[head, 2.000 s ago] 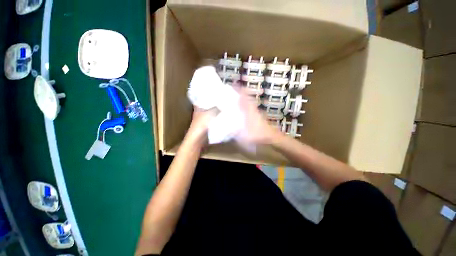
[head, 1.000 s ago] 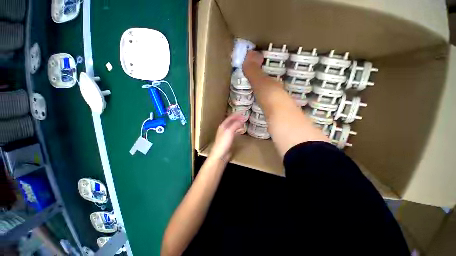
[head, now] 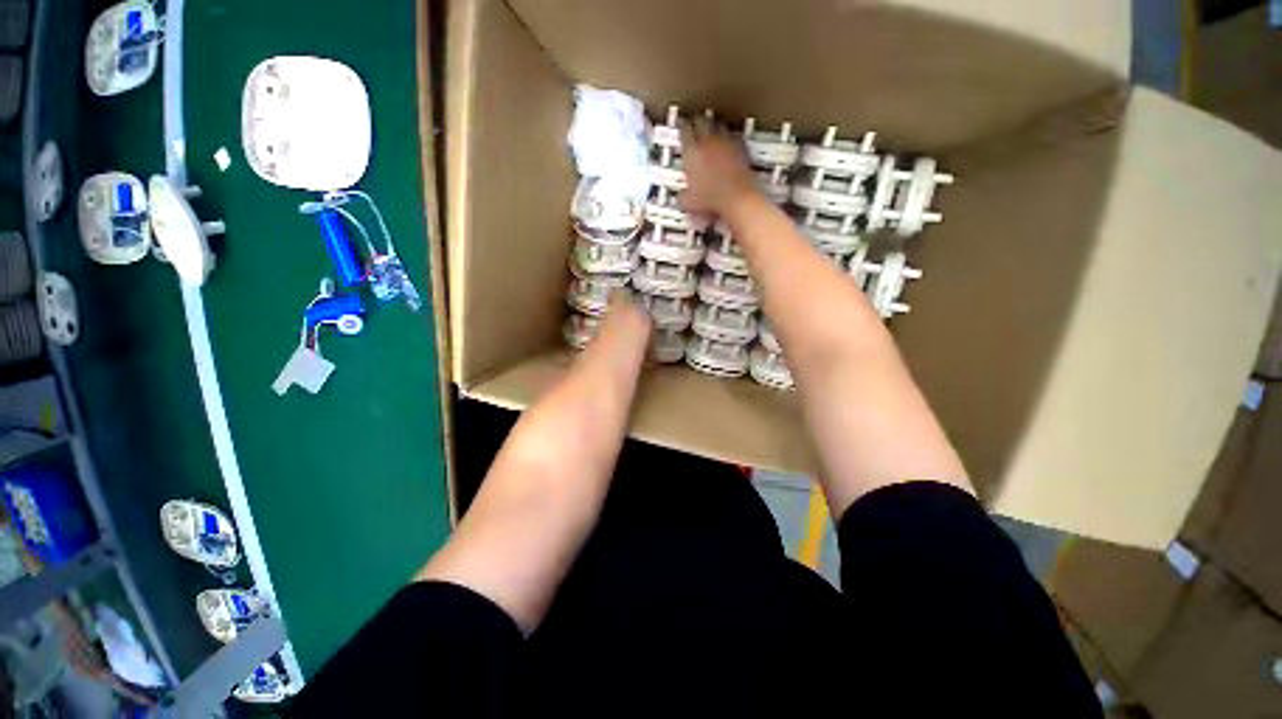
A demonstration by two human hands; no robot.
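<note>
Off-white shells with pegs [head: 724, 320] stand in rows inside a large open brown carton [head: 527, 368]. A crumpled white translucent liner [head: 607, 129] lies at the carton's far left corner, on or beside the shells. My right hand [head: 714, 172] is in the carton on the upper rows, fingers spread towards the far wall; whether it grips a shell cannot be told. My left hand [head: 629, 312] reaches down at the near left rows, its fingers mostly hidden among the shells.
The green bench [head: 345, 492] is left of the carton. On it are a white shell [head: 307, 124], a blue battery with board [head: 340, 246], another with a grey plate [head: 302, 371], and a tilted shell [head: 180, 232] on the white strip. Part-filled units line the left.
The white bundle left both hands and lies in the carton's corner. My right hand has moved right from it onto the shells. My left hand has moved in among the near left rows.
</note>
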